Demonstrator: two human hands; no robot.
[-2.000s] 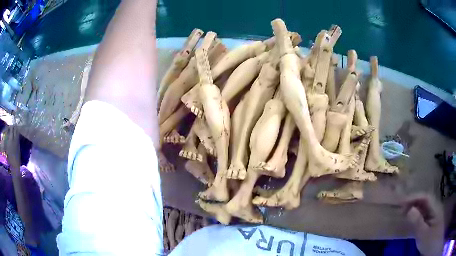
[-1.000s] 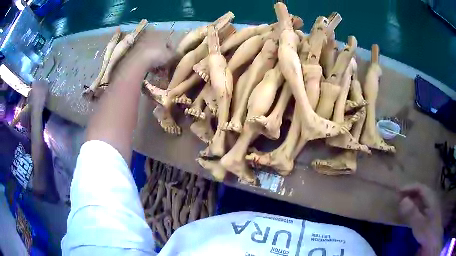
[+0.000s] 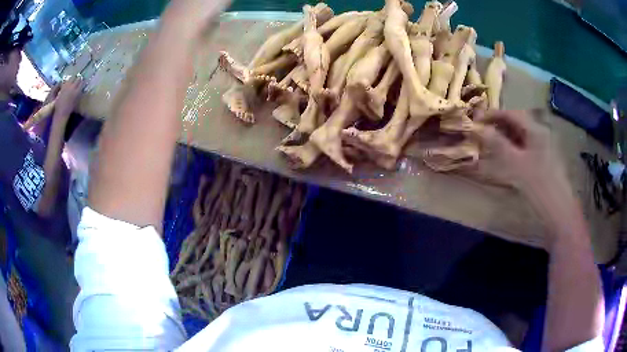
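Many tan-yellow model legs (image 3: 412, 75) lie in a pile on the cardboard-covered table (image 3: 467, 199), most with their feet toward me. My left hand (image 3: 199, 8) is blurred and cut off by the top edge of the head view, left of the pile; whether it holds anything cannot be told. My right hand (image 3: 512, 137) is blurred at the right side of the pile, near the feet; its fingers are bent and its hold cannot be made out. The white glue dish does not show; my right hand is over that area.
A blue crate full of legs (image 3: 240, 240) stands below the table edge. A dark flat device (image 3: 581, 110) lies at the far right. Black straps (image 3: 601, 182) lie by a white scrap (image 3: 615, 168). Another person (image 3: 34, 158) is at the left.
My left arm swept across the left side and its hand is now at the top edge. My right hand moved up and left to the pile. The view shifted, showing more of the crate.
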